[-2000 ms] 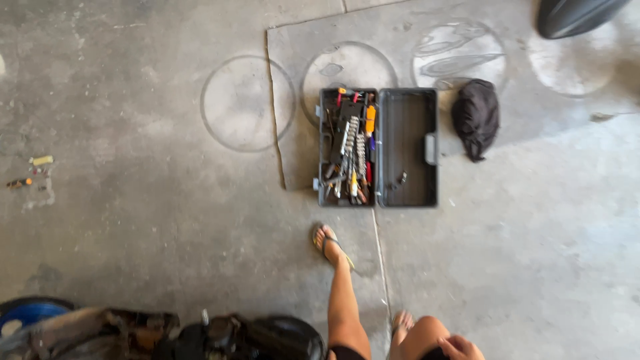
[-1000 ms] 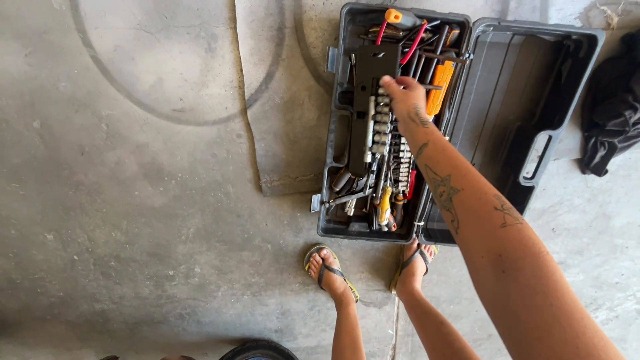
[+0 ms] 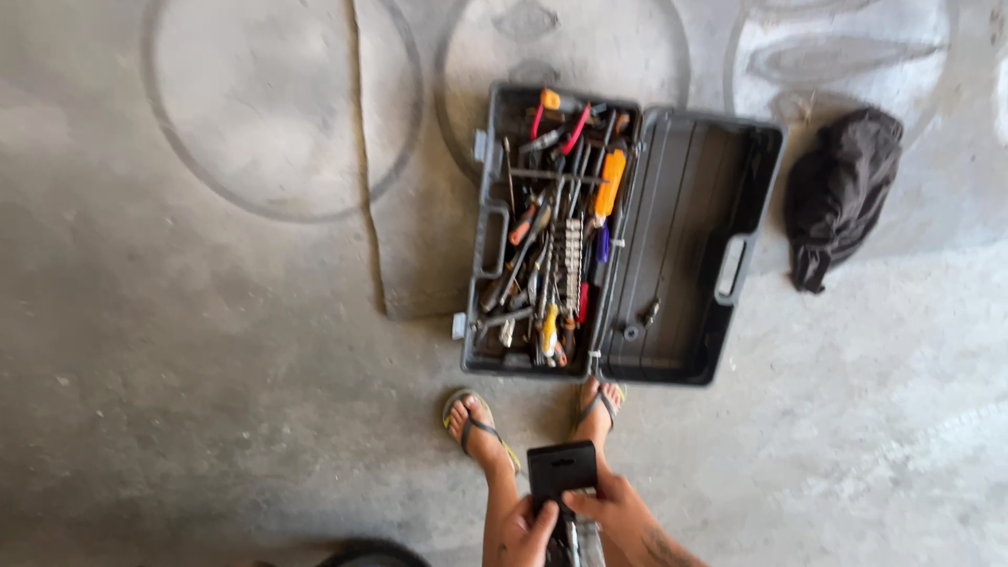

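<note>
At the bottom of the head view, my left hand point(image 3: 526, 528) and my right hand point(image 3: 610, 505) together grip a black plastic socket holder point(image 3: 562, 466) with a hang slot at its top. Both thumbs press on its face; shiny metal sockets show partly beneath my right hand. Beyond my feet lies an opened black toolbox point(image 3: 471, 346), packed with tools: a yellow-handled screwdriver point(image 3: 549, 331), an orange-handled tool point(image 3: 609, 185), a rail of chrome sockets point(image 3: 573, 264) and red-handled pliers point(image 3: 577, 130). Its lid point(image 3: 669, 236) holds a few small metal parts.
A dark cloth bundle point(image 3: 846, 193) lies on the concrete right of the lid. My feet in flip-flops point(image 3: 472, 425) stand just below the box. Part of a black tire point(image 3: 374, 554) shows at the bottom edge. A crack line point(image 3: 362, 173) runs along the floor left of the box.
My right hand has lifted the black socket holder out of the toolbox and brought it toward my body. My left hand, out of view one second ago, now grips it too. The view has shifted.
</note>
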